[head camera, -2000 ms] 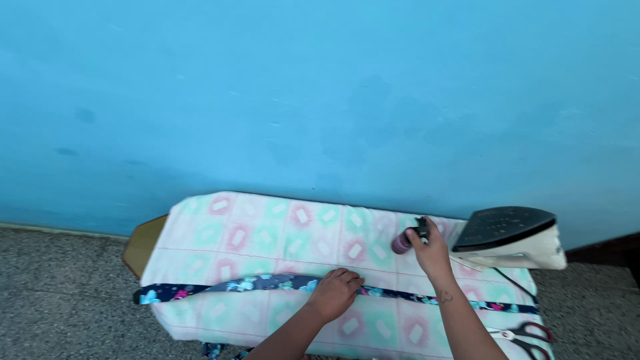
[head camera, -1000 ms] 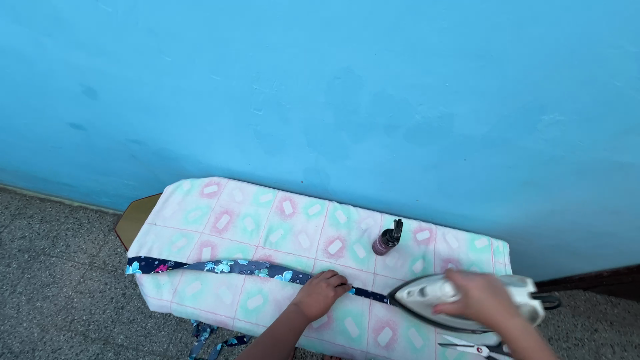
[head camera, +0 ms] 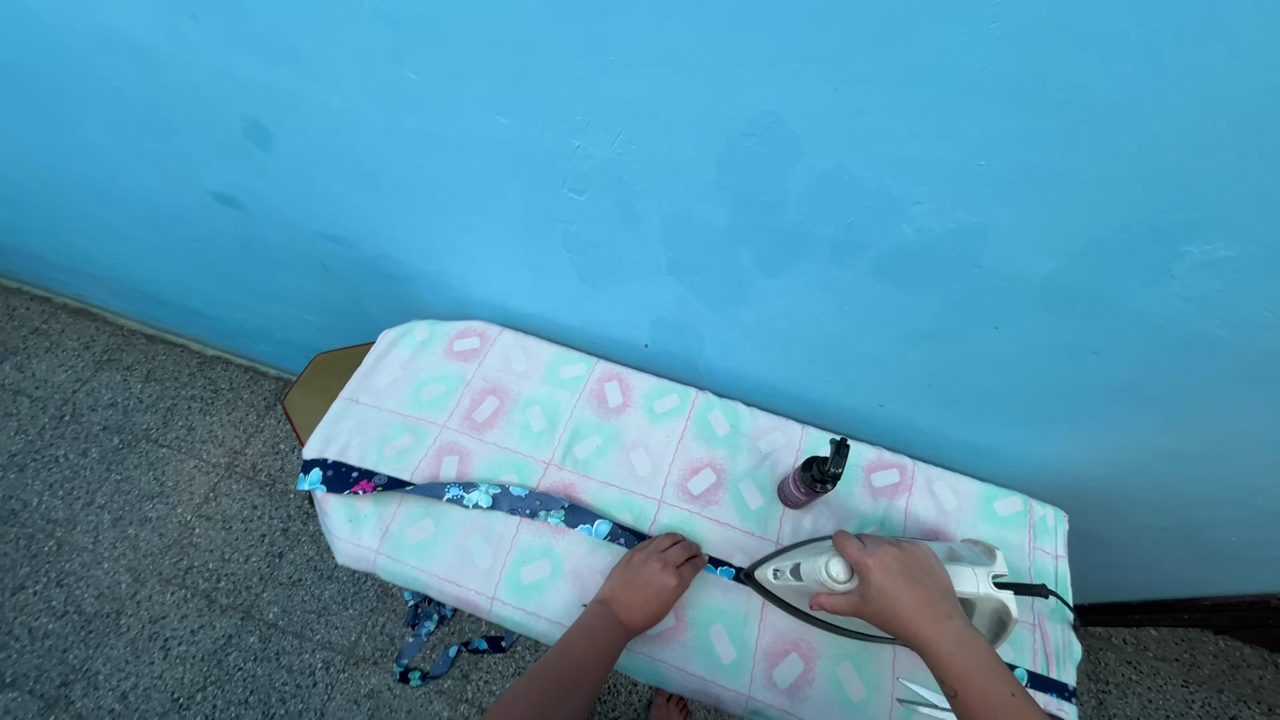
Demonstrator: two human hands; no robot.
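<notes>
A navy floral fabric strip lies lengthwise across a cloth-covered ironing board. Near the strip's middle, my left hand presses and pinches it with the fingertips. My right hand grips the handle of a white clothes iron, which rests flat over the strip, its tip just right of my left fingers. Left of my left hand the strip lies loose and wider; between hand and iron it looks narrow and folded. The part under the iron is hidden, and it shows again at the board's right end.
A purple spray bottle with a black top stands behind the iron. Partly hidden scissors lie near my right forearm. More floral strip hangs off the front edge. A blue wall runs behind the board; a black cord leaves the iron's rear.
My right hand let go of the spray bottle, which now stands on the board, and took hold of the iron. The iron moved from the board's right end onto the strip.
</notes>
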